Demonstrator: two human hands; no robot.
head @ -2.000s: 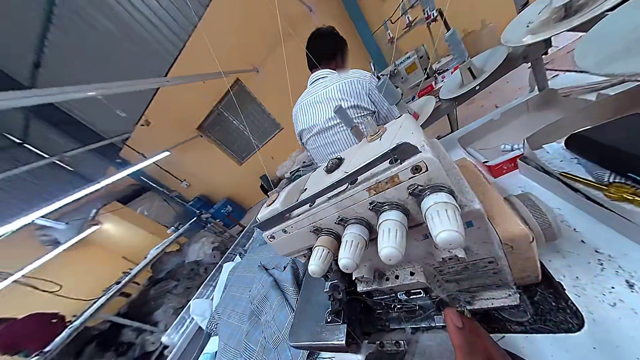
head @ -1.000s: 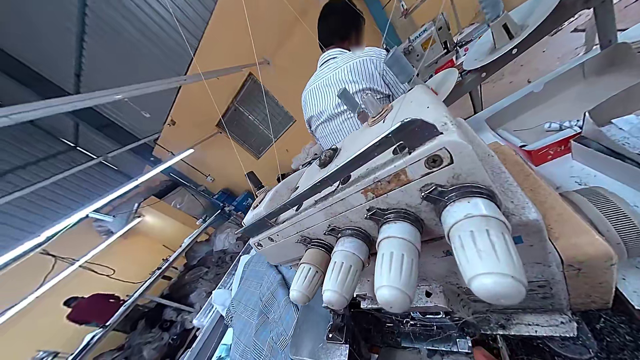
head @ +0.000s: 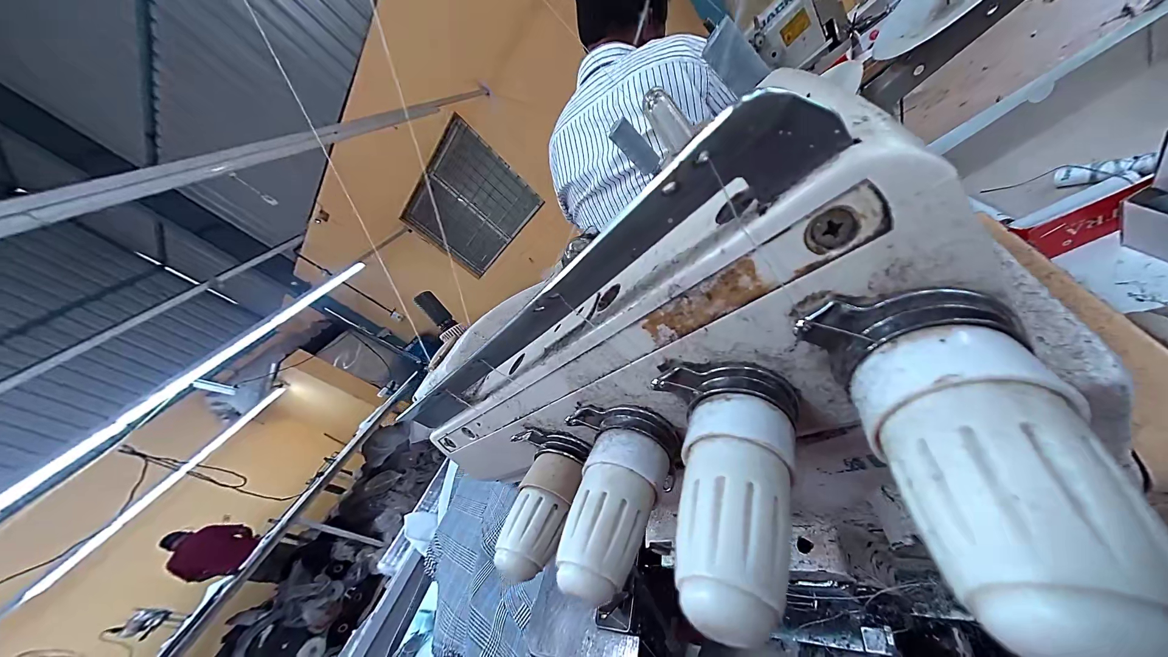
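Note:
An overlock sewing machine (head: 922,219) with a worn white body fills the right half of the head view, very close and tilted. Several white ribbed thread tension knobs stick out of its front, the largest tension knob (head: 1022,484) at the right. Rust-brown wear marks the panel above them. Below the knobs the dark metal looper area (head: 839,593) shows in part. Grey checked fabric (head: 474,557) lies left of the machine's lower part. Thin threads run down from above to the machine. Neither my left hand nor my right hand is in view.
A person in a striped shirt (head: 630,119) is beyond the machine, back turned. Another person in a maroon top (head: 212,550) is far off at lower left. Dark piled material (head: 301,584) lies at lower left. A red and white box (head: 1081,219) is at the right, near another sewing machine (head: 798,32).
The view has moved much closer to the machine. The fingers seen at the bottom by the looper area two seconds ago are out of view now.

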